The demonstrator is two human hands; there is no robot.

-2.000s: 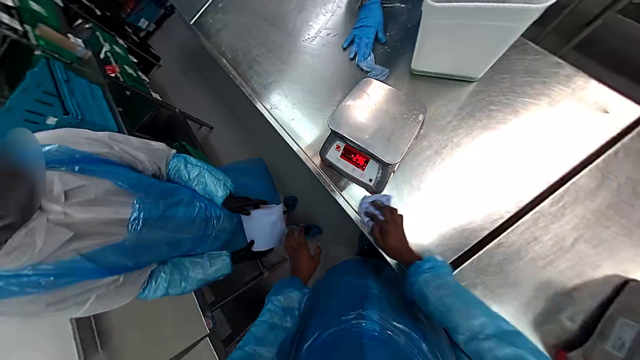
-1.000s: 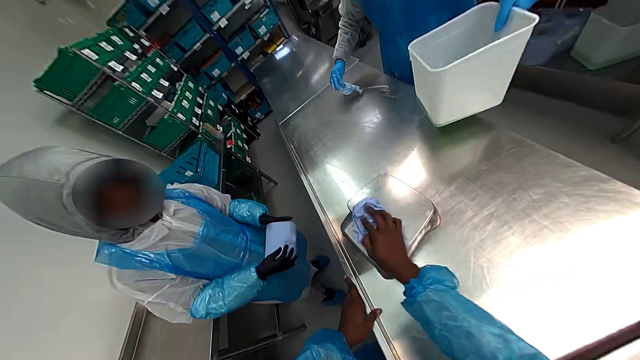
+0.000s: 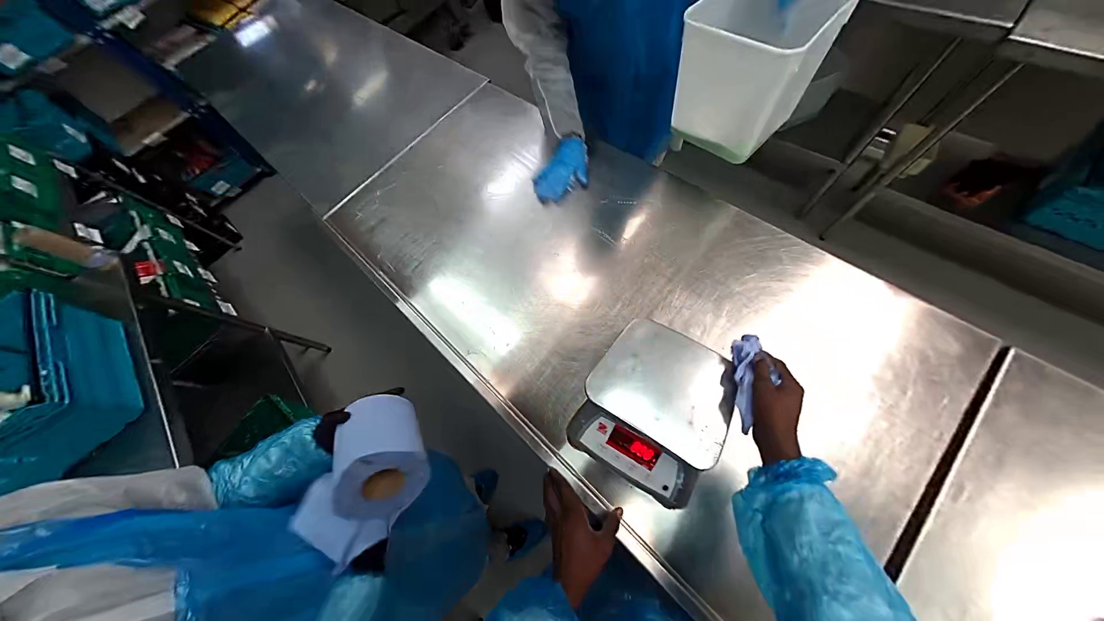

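My right hand (image 3: pixel 779 405), in a blue plastic sleeve cover, grips a crumpled light-blue paper wipe (image 3: pixel 747 375) beside the right edge of a bench scale. The scale's steel weighing plate (image 3: pixel 660 392) faces up, and its red display (image 3: pixel 634 446) is lit on the side nearer me. My left hand (image 3: pixel 580 535) is at the near edge of the stainless steel table (image 3: pixel 483 293), left of and below the scale. Its thumb and fingers are apart, and no object shows in it.
At left, a co-worker in a blue apron holds a large paper roll (image 3: pixel 379 457). Across the table, another person's blue-gloved hand (image 3: pixel 562 170) is over the surface, near a white plastic bin (image 3: pixel 733 86). Shelves with green crates (image 3: pixel 34 185) stand at far left.
My right hand with the wipe has moved from on top of the scale to its right side. The white bin, earlier over the table, is now beyond its far edge.
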